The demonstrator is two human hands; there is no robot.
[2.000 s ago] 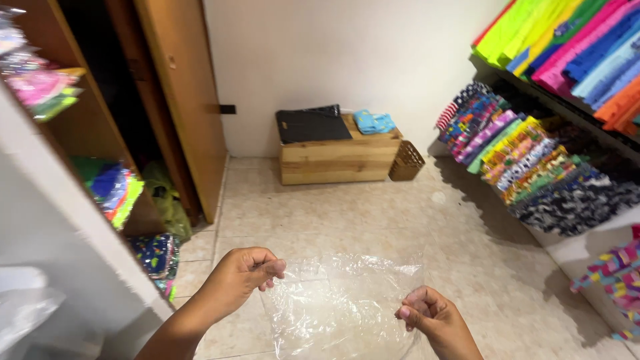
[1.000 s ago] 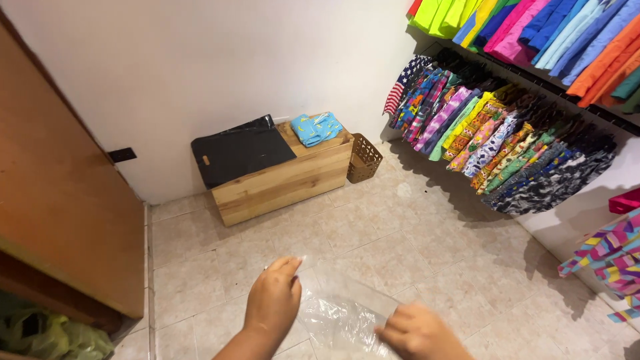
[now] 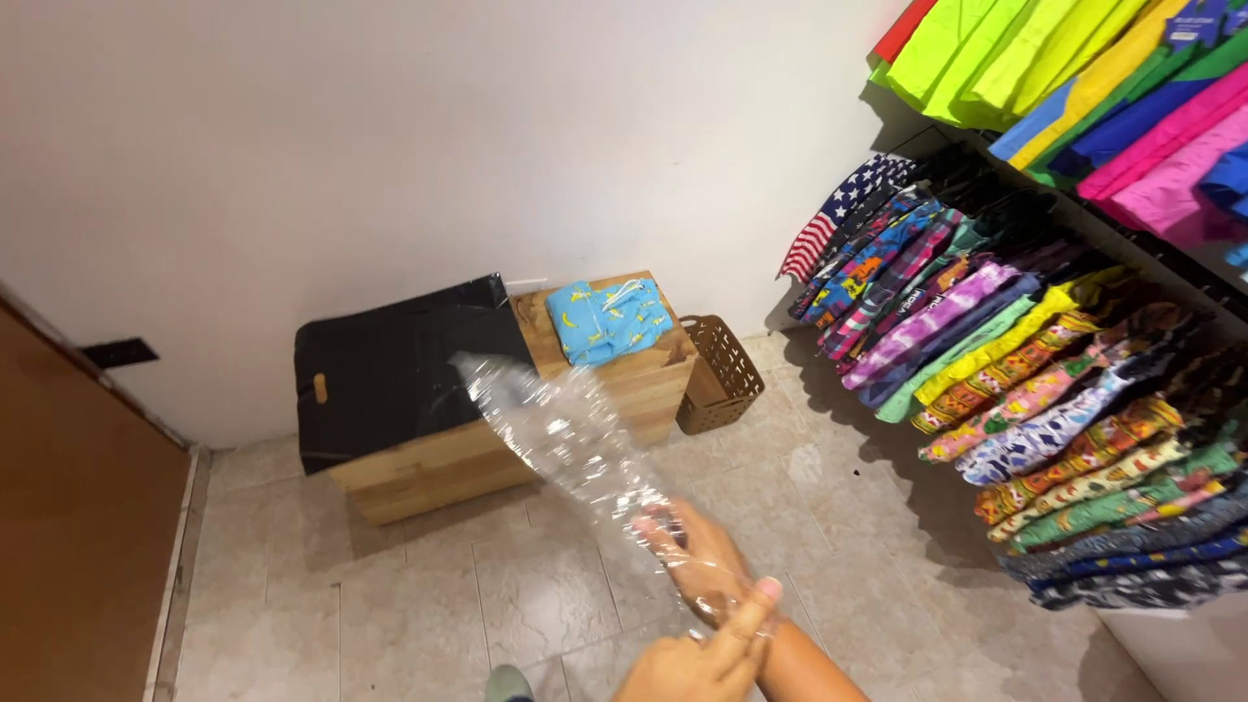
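A clear plastic bag (image 3: 575, 439) stretches diagonally from my hands toward the wooden box, its far end blurred. Its film covers my right hand (image 3: 697, 556), which seems to be inside the bag, fingers curled and thumb toward the upper left. Below it, my left hand (image 3: 692, 663) lies across the right wrist, holding the bag's near end, one finger extended. Folded light-blue shorts (image 3: 609, 322) with a banana print and white drawstring lie on the wooden box (image 3: 624, 405), beside a black sheet or bag (image 3: 409, 361) with a handle hole.
A brown woven-pattern basket (image 3: 720, 375) stands on the floor right of the box. Patterned shorts (image 3: 1053, 361) hang in a row along the right wall, with plain bright garments (image 3: 1024, 58) above. A wooden door (image 3: 78, 507) is at the left. A shoe tip (image 3: 509, 684) shows below.
My hands have come together, one across the other's wrist; they were apart earlier. The bag was spread between them and now trails up and left. The view has swung right toward the box.
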